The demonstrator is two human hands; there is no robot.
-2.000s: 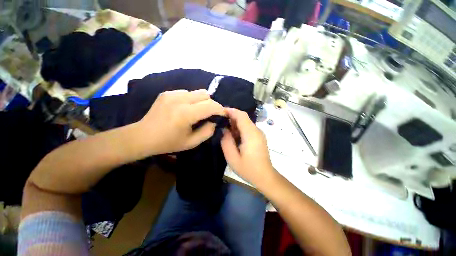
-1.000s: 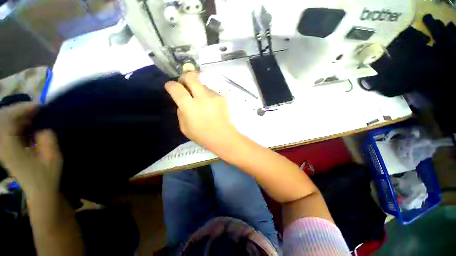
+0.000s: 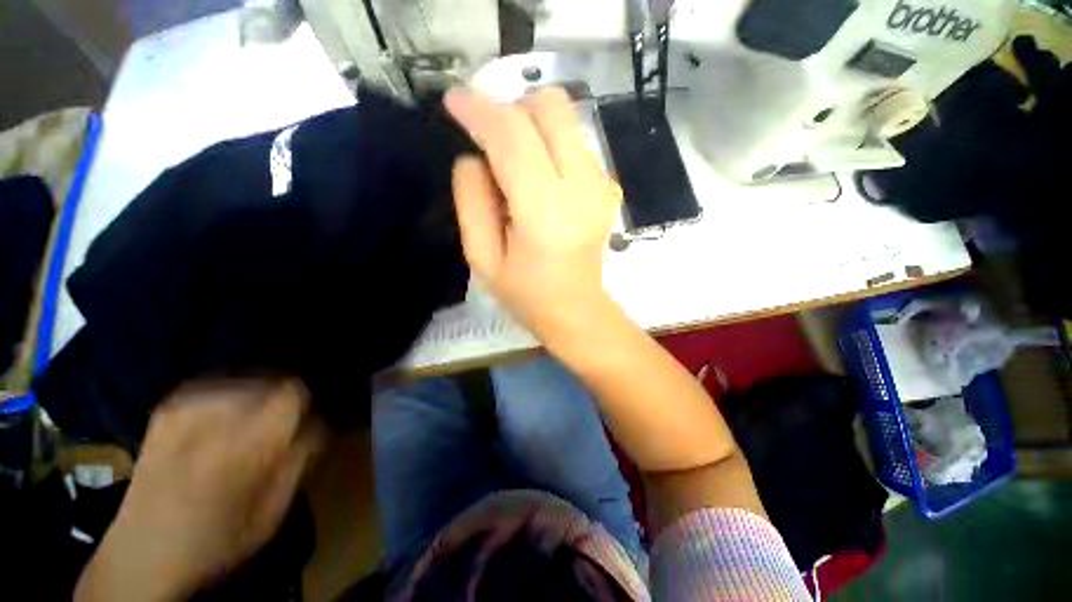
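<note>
A black garment piece [image 3: 223, 271] with a white mark lies over the left part of the white table and reaches its front edge. Its upper right end lies by the needle area of the sewing machine [image 3: 729, 106]. My right hand [image 3: 535, 200] is at the garment's right edge, just below the machine head, thumb and fingers spread; whether it grips cloth is unclear. My left hand [image 3: 229, 453] is blurred at the garment's lower edge, its fingertips hidden at the cloth. The needle and presser foot are mostly hidden.
A mobile phone [image 3: 649, 165] lies right of my right hand, with dark pointed scissors [image 3: 649, 53] upright behind it. Black cloth [image 3: 958, 153] lies at the table's right end. A blue basket [image 3: 876, 388] with clear bags stands lower right. A blue-rimmed basket [image 3: 68, 235] is at the left.
My right hand has moved right, off the needle area. My left hand has moved right and down along the garment. The cloth has shifted and its white mark shows again.
</note>
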